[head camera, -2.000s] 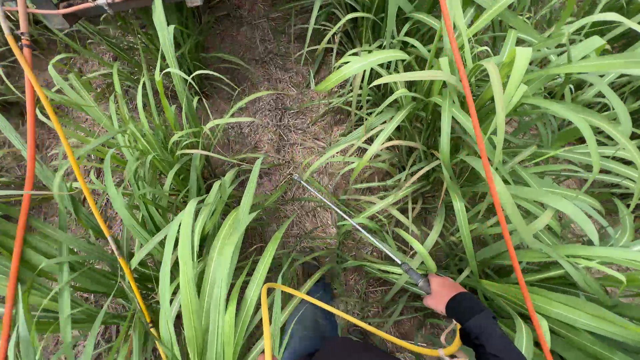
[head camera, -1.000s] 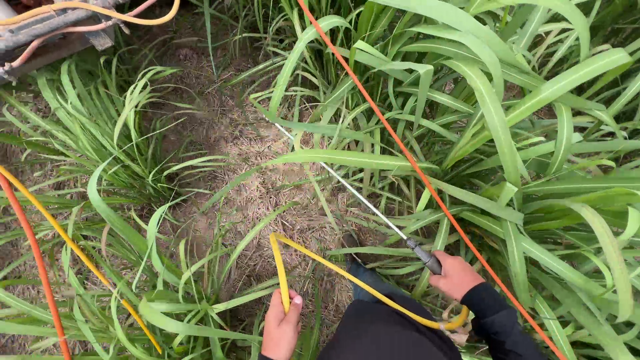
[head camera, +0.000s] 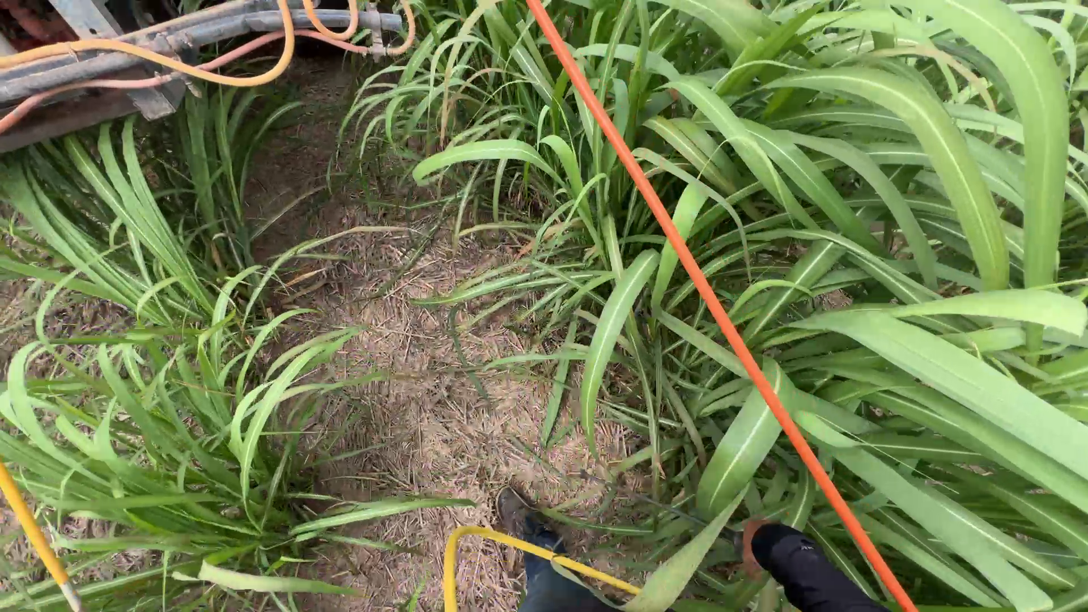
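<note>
My right hand (head camera: 751, 548), in a dark sleeve at the lower right, is partly behind a broad leaf. It is closed round the handle end of a thin metal wand (head camera: 671, 508), which points left, low among the leaves; its tip is hard to make out. A yellow hose (head camera: 510, 537) bends at the bottom centre and passes behind a leaf towards that hand. My left hand is out of view. An orange hose (head camera: 722, 314) runs slantwise across the picture from the top to the lower right, left of my right hand where it crosses higher up.
Tall broad-bladed grass plants (head camera: 918, 399) stand on the right, with more clumps (head camera: 170, 408) on the left. Between them lies straw-covered soil (head camera: 425, 408). My shoe (head camera: 517, 512) is on it. A metal frame with hoses (head camera: 204, 38) juts in at the upper left; another yellow hose (head camera: 34, 531) shows lower left.
My left hand, beside the yellow hose a second ago, has left the view. The wand lies lower in the picture and is more hidden by leaves. The view has shifted, showing more of the metal frame.
</note>
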